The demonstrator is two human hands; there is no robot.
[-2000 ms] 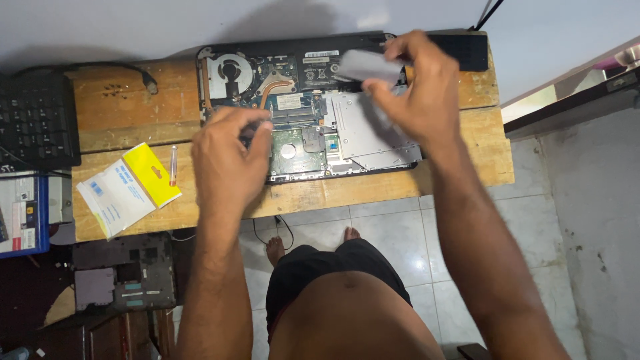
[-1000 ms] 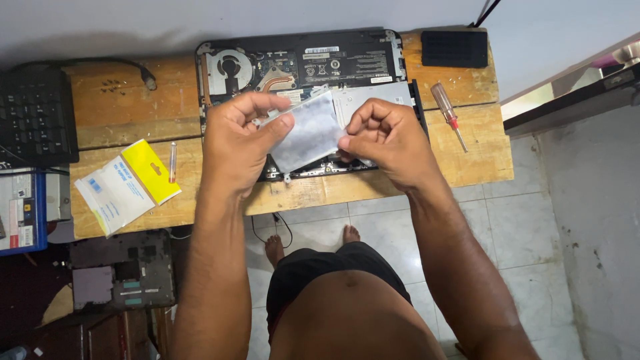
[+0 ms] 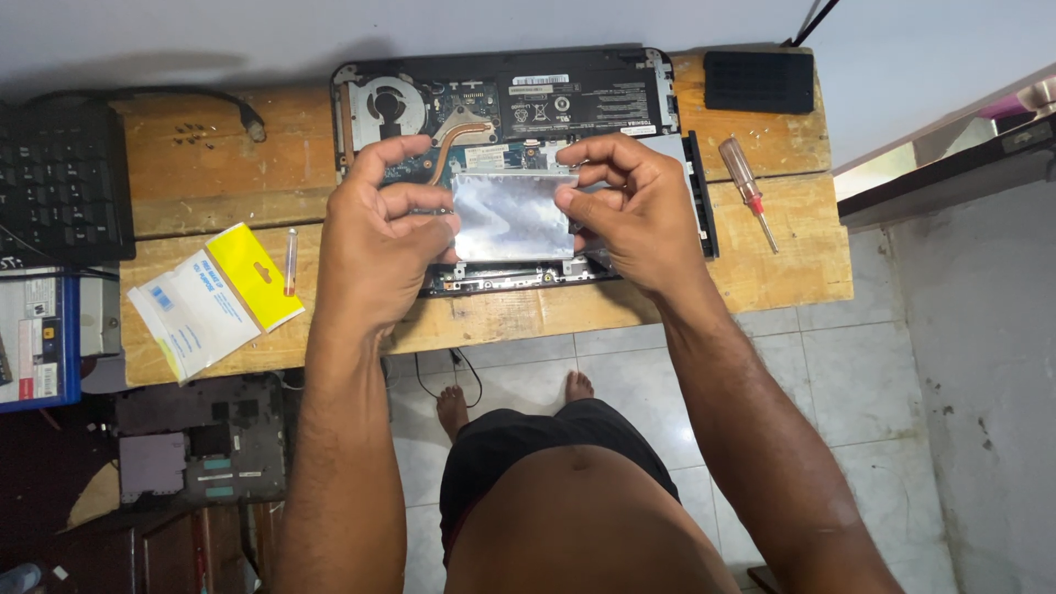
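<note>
An opened Toshiba laptop (image 3: 577, 99) lies bottom up on the wooden bench, its fan (image 3: 388, 111), copper heat pipe (image 3: 445, 157) and battery exposed. Above its front part, a shiny rectangular metal plate or drive bracket (image 3: 513, 219) with small tabs is held between both hands. My left hand (image 3: 384, 231) grips its left edge with thumb and fingers. The right edge is pinched by my right hand (image 3: 631, 206). Behind the plate, part of the laptop is hidden. A screwdriver with a clear handle (image 3: 740, 169) rests right of the laptop.
A black cover (image 3: 759, 81) lies at the back right. Small screws (image 3: 194, 134), a cable plug (image 3: 254, 125), a yellow and white packet (image 3: 219, 301) and a slim clear tube (image 3: 290, 262) are on the left of the bench (image 3: 495, 326). A black keyboard (image 3: 62, 181) stands at far left.
Two seconds ago my hands were apart, a grey blurred object in the right one. Both hands now hold the metal plate, which has levelled out since one second ago.
</note>
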